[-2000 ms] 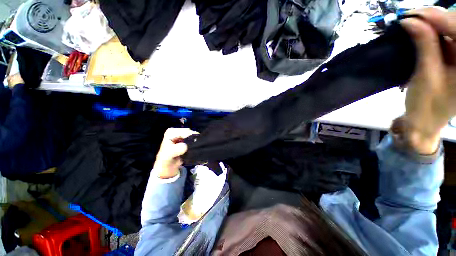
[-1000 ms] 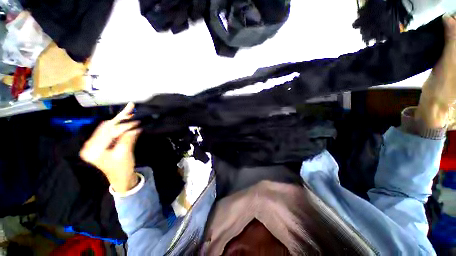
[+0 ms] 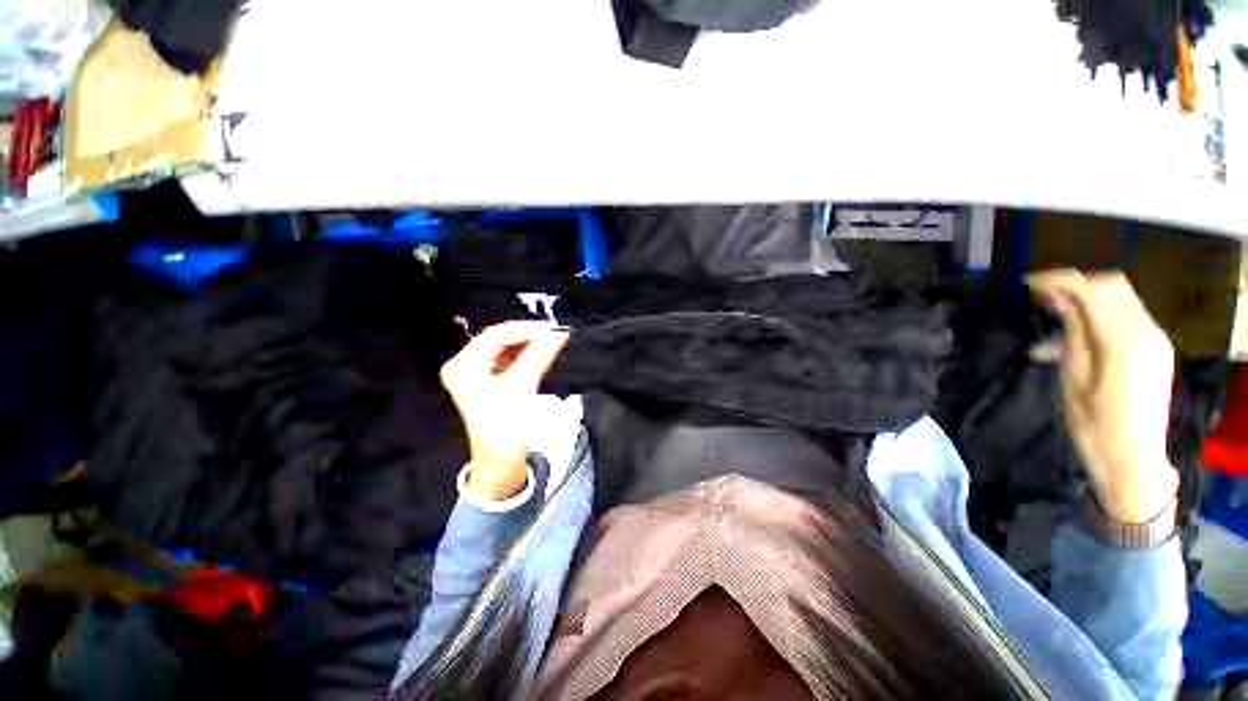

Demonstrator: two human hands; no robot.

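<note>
A black fabric strip [image 3: 739,363] lies across my lap, below the table's near edge. My left hand [image 3: 500,377] pinches its left end between thumb and fingers. My right hand [image 3: 1106,370] is off to the right of the strip, slightly blurred, with fingers apart and nothing in it. The strip's right end rests on the lap, and its lower layers merge with other black cloth there.
The white table [image 3: 548,123] spans the top. Tan cardboard [image 3: 130,103] and red-handled tools [image 3: 30,140] are at its left. A tied black bundle [image 3: 1129,34] and an orange-handled tool [image 3: 1187,69] are at upper right. Black cloth [image 3: 233,397] lies at lower left.
The strip was stretched between both hands and is now down on the lap. My right hand has let go of it and moved down. My left hand has moved right and holds its left end.
</note>
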